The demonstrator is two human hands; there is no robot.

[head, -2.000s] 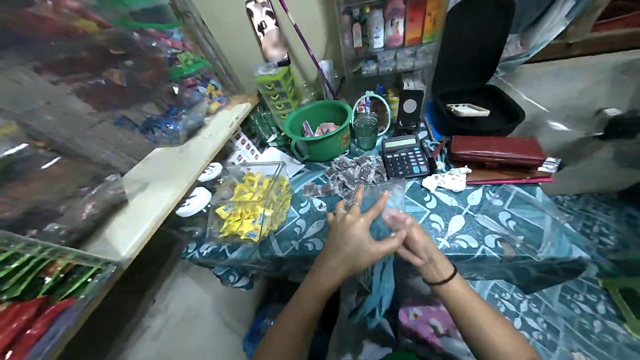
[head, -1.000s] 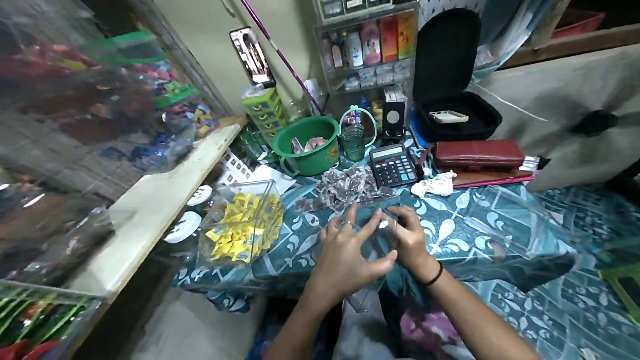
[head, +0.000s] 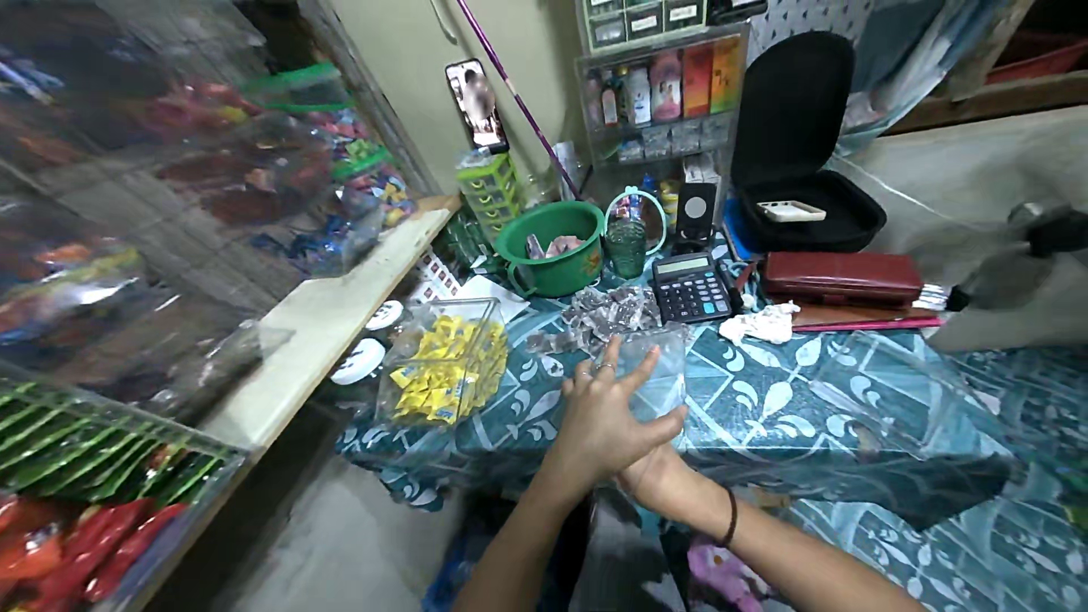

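My left hand (head: 608,421), with rings on it, is spread palm down at the table's front edge, its fingers over a small clear plastic bag (head: 667,370). My right hand (head: 659,480), with a dark band at the wrist, lies partly under the left one; its fingers are hidden, so its hold on the bag cannot be told. Just beyond the fingertips is a pile of small clear-wrapped brown pieces (head: 612,313). A clear plastic container of yellow packets (head: 450,370) stands left of my hands on the patterned tablecloth (head: 765,391).
Behind the pile stand a green plastic pot (head: 552,276), a green glass (head: 626,246) and a calculator (head: 691,289). A crumpled white tissue (head: 761,323) and a red wallet (head: 841,279) lie right. An open black case (head: 790,191) is behind; a wooden shelf (head: 331,310) runs along the left.
My right hand has moved from beside the left hand to partly under it. The left hand's fingers, earlier near the right hand's fingertips, are now spread over the clear bag.
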